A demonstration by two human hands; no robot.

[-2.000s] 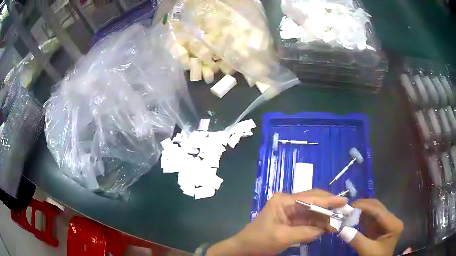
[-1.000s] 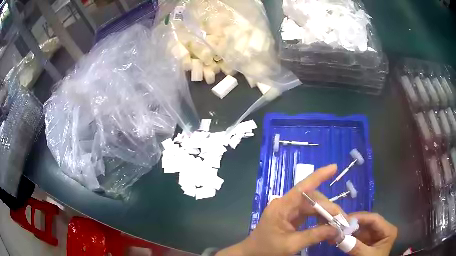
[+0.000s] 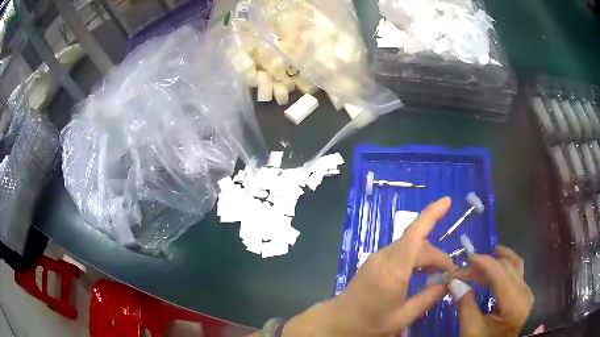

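My left hand (image 3: 388, 283) and my right hand (image 3: 498, 289) meet over the front of the blue tray (image 3: 421, 154). Their fingertips pinch a small pale part (image 3: 437, 279) between them; the fingers hide most of it. My left index finger is raised and points away. A white covering (image 3: 458, 288) is on my right thumb tip. In the tray lie a shafted insert (image 3: 397, 184) at the back left, another shafted insert (image 3: 460, 220) at the right, and a third (image 3: 463, 249) just behind my right fingers. A white piece (image 3: 404, 224) lies behind my left hand.
Loose white pieces (image 3: 260, 210) lie left of the tray. Behind them are a bag of cream blocks (image 3: 296, 46) and one loose block (image 3: 301, 108). A large clear bag (image 3: 151, 138) stands left, stacked clear trays (image 3: 447, 85) behind, filled clear trays (image 3: 569, 164) right. A red stool (image 3: 125, 309) is below.
The part in my hands has turned, and its thin rod no longer shows pointing up to the left. My left index finger has lifted away from it. The view has shifted slightly.
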